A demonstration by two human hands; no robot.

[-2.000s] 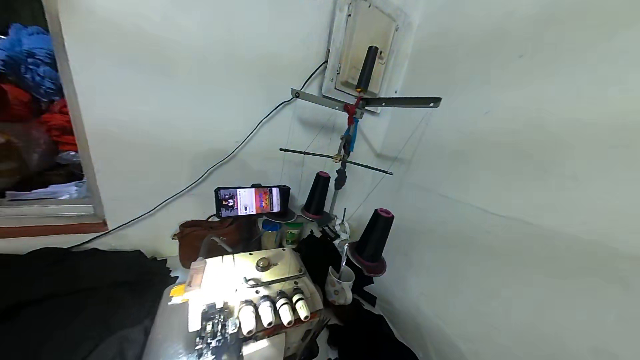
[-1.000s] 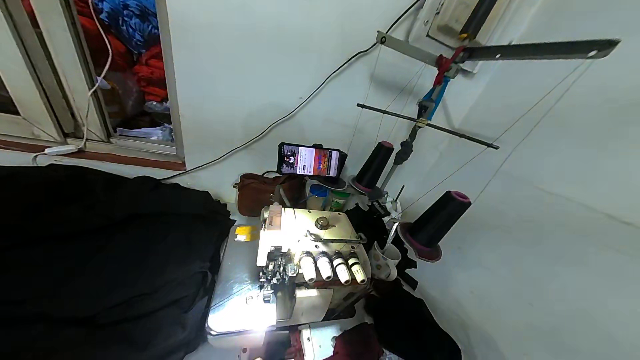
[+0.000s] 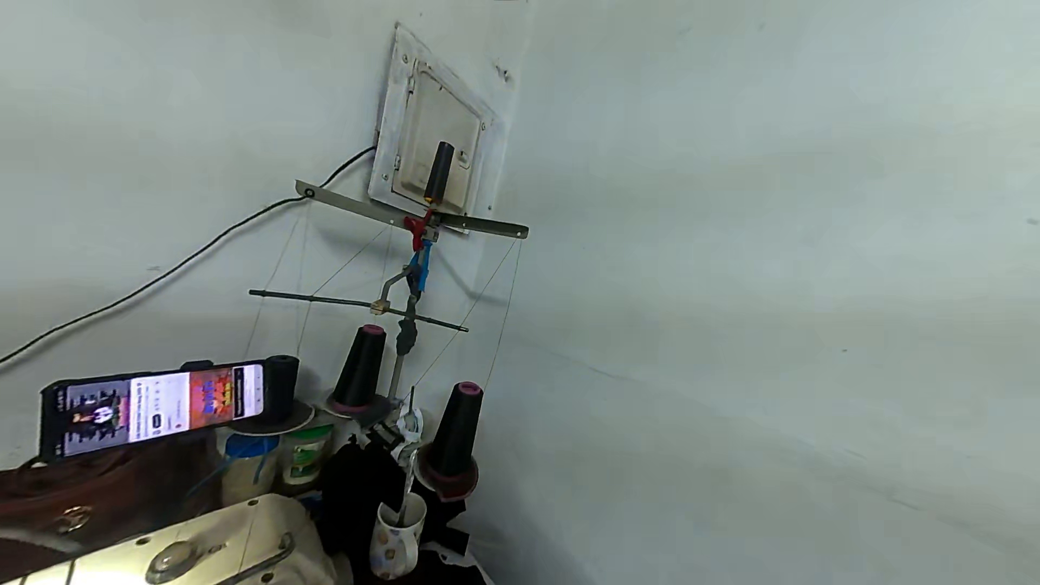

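Note:
Neither of my hands shows in the head view. At the lower left, the top of a cream-coloured sewing machine is in view, brightly lit at its left. Behind it a phone with a lit screen stands sideways in front of a black thread cone. Two more black thread cones sit on the thread stand, whose metal arms and thin rod spread above them with threads running down. A patterned mug holding tools stands beside the machine.
A brown leather bag lies behind the machine, near a blue-lidded jar and a green-lidded jar. Black cloth is bunched around the mug. A metal panel and a black cable are on the wall, which fills the right side.
The view has swung up and to the right. The window, the large black cloth at left and most of the sewing machine have left the frame.

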